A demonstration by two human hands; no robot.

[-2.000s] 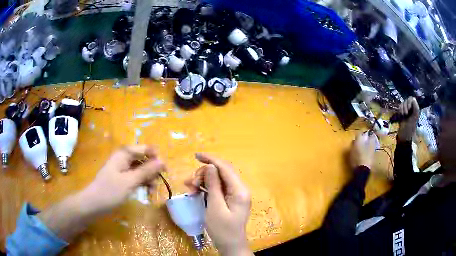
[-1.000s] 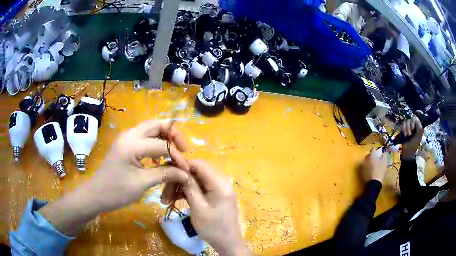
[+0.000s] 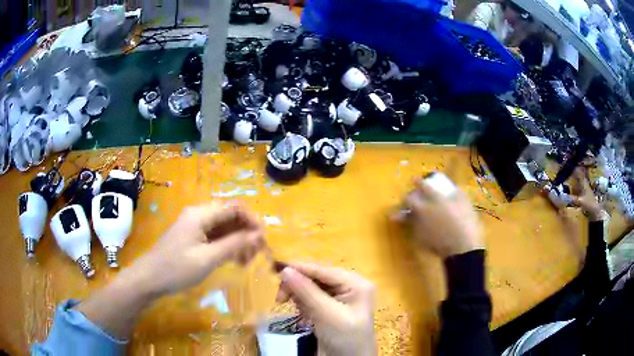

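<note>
A white bulb housing (image 3: 278, 343) with a black patch lies at the bottom centre, cut off by the frame's edge, dark wires at its open end. My right hand (image 3: 330, 306) is above and beside it, thumb and finger pinched on a small dark wire end. My left hand (image 3: 201, 247) is up and left of it, fingers curled and blurred; whether it holds a wire cannot be told. A thin strand seems to run between the hands.
Three joined camera units (image 3: 112, 219) lie at the left. Two camera heads (image 3: 287, 156) sit at the bench's back edge, more piled behind a metal post (image 3: 212, 76). A neighbour's hand (image 3: 445, 219) holds a white piece at right, near a black box (image 3: 500, 149). Pale shells (image 3: 59, 118) lie back left.
My hands have moved slightly apart, and the housing sits lower in view. The neighbour's arm has reached onto the bench in front, with a white piece in hand. The view has tilted up.
</note>
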